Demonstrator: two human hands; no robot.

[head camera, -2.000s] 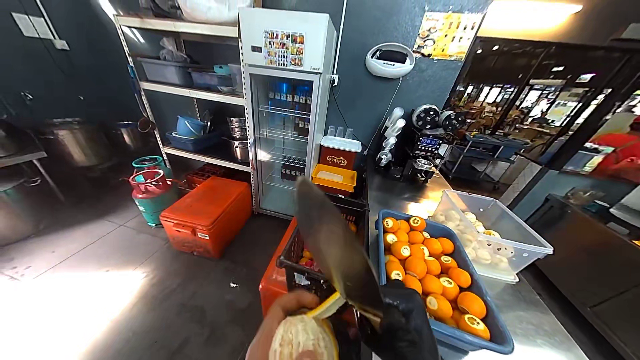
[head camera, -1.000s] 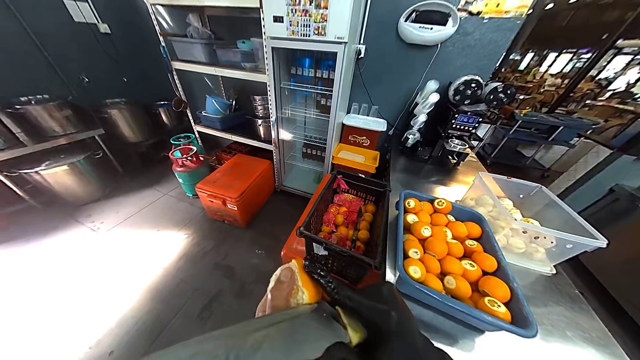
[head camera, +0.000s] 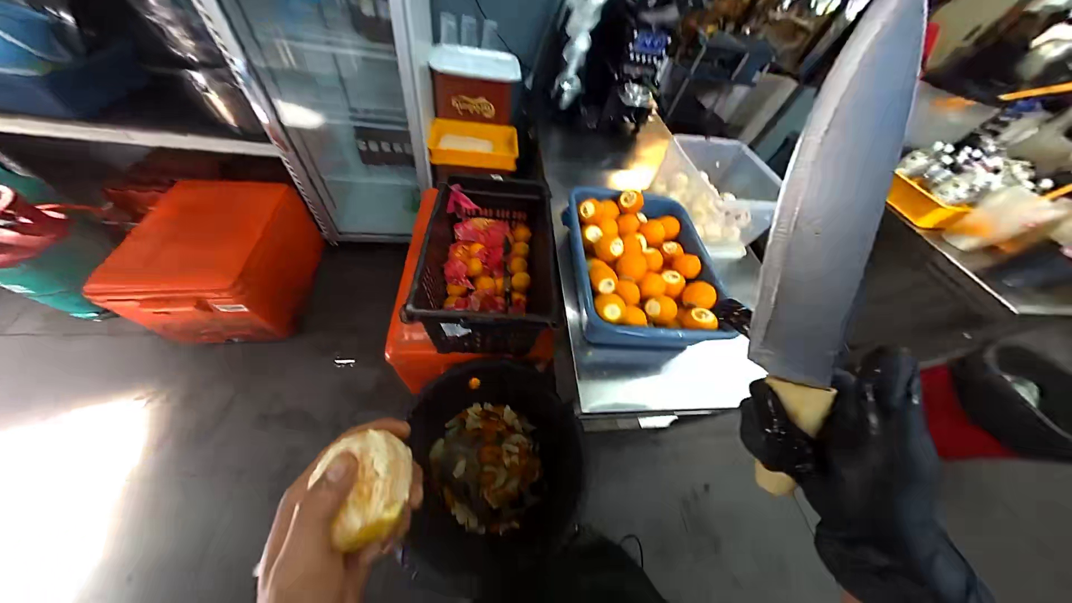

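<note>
My left hand [head camera: 335, 511], bare, holds a mostly peeled orange [head camera: 377, 486] with a patch of yellow rind low on it. My right hand [head camera: 846, 444], in a black glove, is shut on the wooden handle of a large knife [head camera: 829, 201], its broad blade pointing up. Below and between the hands stands a black bin [head camera: 557, 435] with peel scraps [head camera: 486, 469] inside. Oranges with cut ends [head camera: 632, 264] fill a blue tub [head camera: 586, 310] on the steel counter. Behind the bin, a black crate [head camera: 427, 314] holds oranges and red netting.
A clear plastic box [head camera: 754, 167] with pale peeled pieces stands behind the tub on the steel counter [head camera: 620, 385]. An orange cooler box [head camera: 201, 260] is on the floor at left, beside a glass-door fridge [head camera: 343, 126]. A yellow tray [head camera: 473, 146] sits behind the crate.
The knife, earlier low and across the orange, is now raised upright at the right, apart from the orange. My two hands have moved apart. The view has tilted down, showing the bin.
</note>
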